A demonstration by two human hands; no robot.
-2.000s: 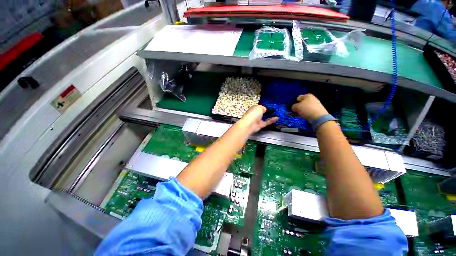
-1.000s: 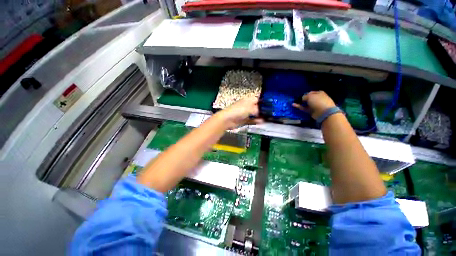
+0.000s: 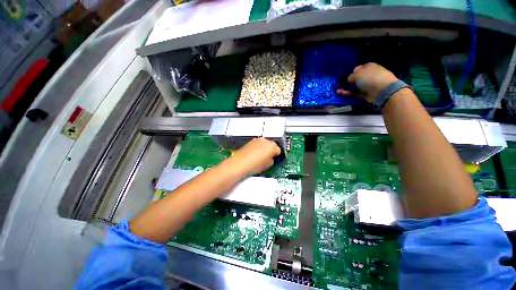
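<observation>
My left hand (image 3: 261, 154) is low over the rear of the left green circuit board (image 3: 226, 229), just in front of the finned heat sink (image 3: 249, 128). Its fingertips point down to the right; whether they hold a part cannot be told. My right hand (image 3: 369, 82), with a blue-grey wrist band, is over the right side of the bin of bright blue components (image 3: 318, 85). Its fingers are bent towards the pieces; I cannot tell if it holds one. The bin of cream components (image 3: 268, 79) stands left of the blue bin.
A second green board (image 3: 336, 226) lies to the right with a white block (image 3: 374, 207). The conveyor rail (image 3: 334, 123) runs behind the boards. Clear bagged parts (image 3: 184, 76) lie under the shelf at left. A blue coiled cord (image 3: 471, 45) hangs at right.
My left hand has moved from the bins forward and down to the left board. My right hand stays at the blue bin. The view has tilted down.
</observation>
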